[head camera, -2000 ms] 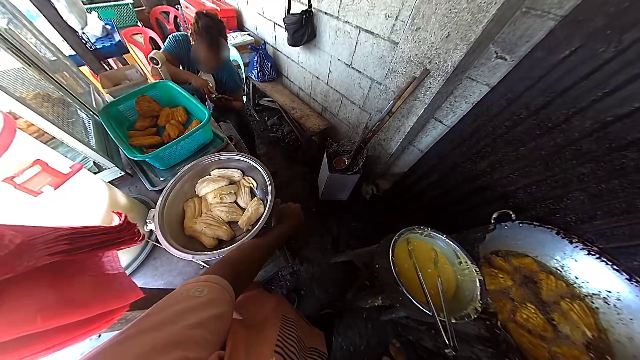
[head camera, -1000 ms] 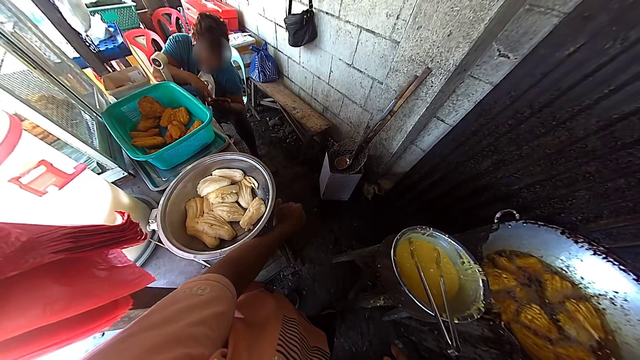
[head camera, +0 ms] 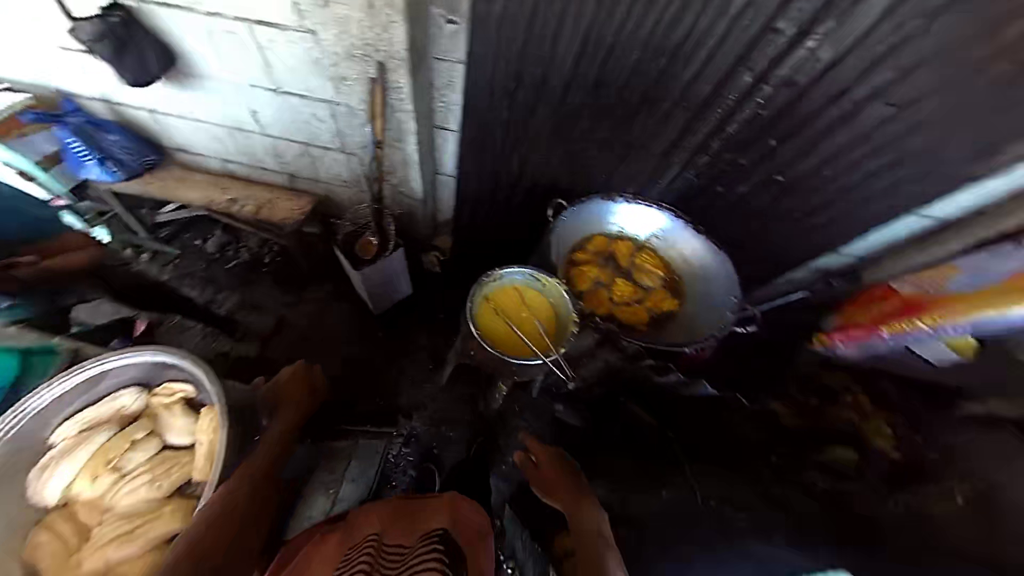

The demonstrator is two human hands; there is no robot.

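Note:
My left hand (head camera: 294,392) is beside the metal pot (head camera: 214,392) of pale, peeled banana pieces (head camera: 132,464); shadow hides its fingers and whether it grips anything. Nothing shows in my right hand (head camera: 552,472), low in the middle with fingers apart, below the bowl. That metal bowl (head camera: 475,316) holds yellow batter (head camera: 512,324), with metal tongs (head camera: 532,340) resting in it, over the rim. Right behind it, a large wok (head camera: 704,280) holds golden battered pieces (head camera: 624,280) in dark oil.
A wooden bench (head camera: 216,192) with a blue bag (head camera: 104,148) runs along the block wall. A white box (head camera: 376,276) holds long-handled tools. Part of another person (head camera: 48,248) shows at the left. Dark corrugated sheeting (head camera: 592,104) rises behind the wok.
The view has swung right, toward the wok. My right hand now shows below the batter bowl. The tongs still rest in the batter.

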